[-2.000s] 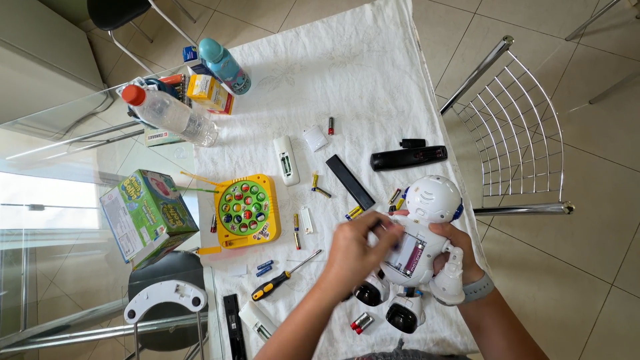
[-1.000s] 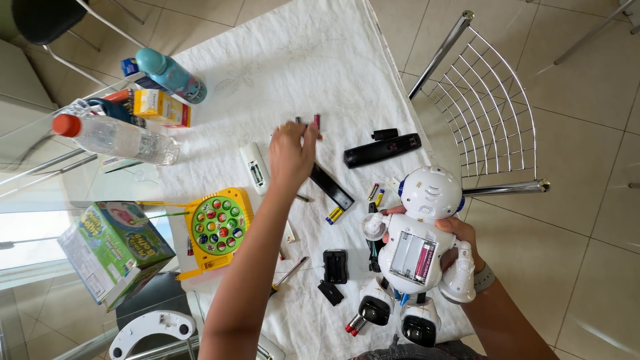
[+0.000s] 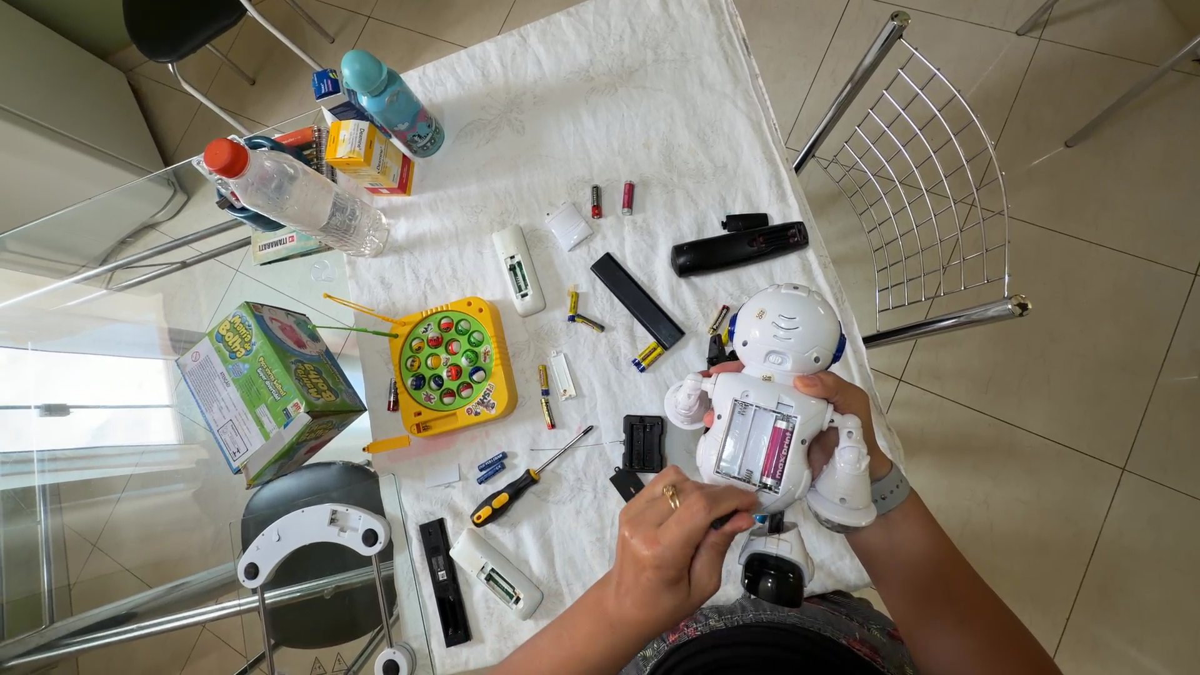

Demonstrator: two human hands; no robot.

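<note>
My right hand (image 3: 848,417) holds a white toy robot (image 3: 764,412) from behind and along its side, its back turned up. The battery bay stands uncovered, with one pink battery (image 3: 777,454) at its right side and bare slots beside it. At the robot's lower end, my left hand (image 3: 680,539) pinches a small dark thing (image 3: 723,520), mostly hidden by the fingers. Left of the robot lie a black battery holder (image 3: 643,443) and a small black part (image 3: 626,484). A red-and-black battery (image 3: 595,202) and a pink battery (image 3: 628,198) lie farther up the cloth.
A screwdriver (image 3: 506,497), a yellow fishing game (image 3: 453,366), white remotes (image 3: 518,270), black remotes (image 3: 739,248) and loose batteries (image 3: 491,467) lie on the white tablecloth (image 3: 600,94). A clear bottle (image 3: 309,202) stands upper left; a wire-backed chair (image 3: 923,187) is at right.
My left hand has come back from the batteries farther up the cloth to the toy robot's lower end. Two batteries lie up there, where the oldest frame shows one. My right hand still holds the robot.
</note>
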